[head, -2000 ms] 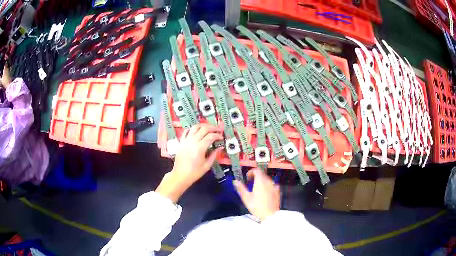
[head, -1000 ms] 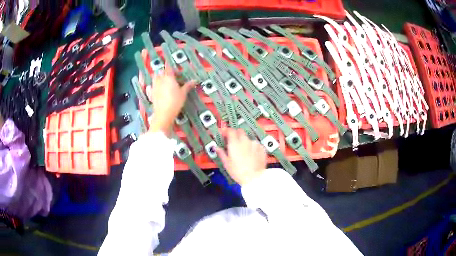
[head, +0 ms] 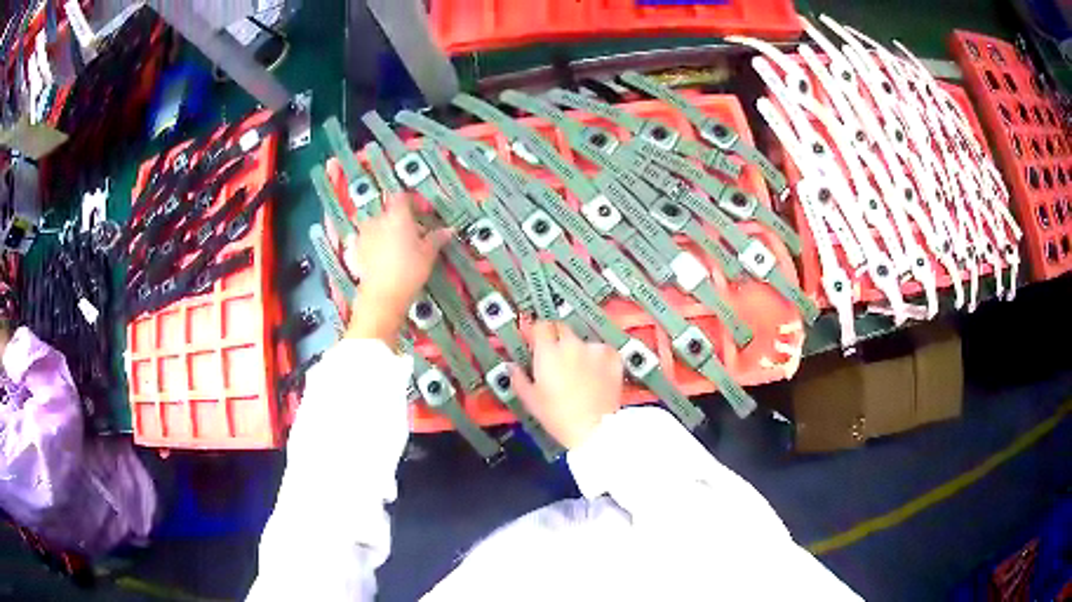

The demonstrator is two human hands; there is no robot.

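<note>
Many green-strap watches [head: 602,213] lie slanted across a red-orange compartment tray [head: 770,308] in front of me, their straps overlapping. My left hand [head: 397,253] is over the watches at the tray's left side, fingers spread, thumb pointing right. My right hand [head: 567,374] is over the watches near the tray's front edge, fingers apart. Both hands touch or hover just above the straps; I cannot tell whether either one grips a watch, as the fingers hide what is under them.
White-strap watches [head: 876,194] lie on a tray to the right, beside a tray of dark watch cases [head: 1020,141]. Black-strap watches [head: 202,223] cover part of a tray [head: 198,382] at left. A purple sleeve [head: 59,441] of another person shows far left. A cardboard box [head: 876,394] sits below the bench.
My left hand has moved from the tray's front edge up and left over the watches. My right hand has moved from below the front edge onto the watches. The view has shifted.
</note>
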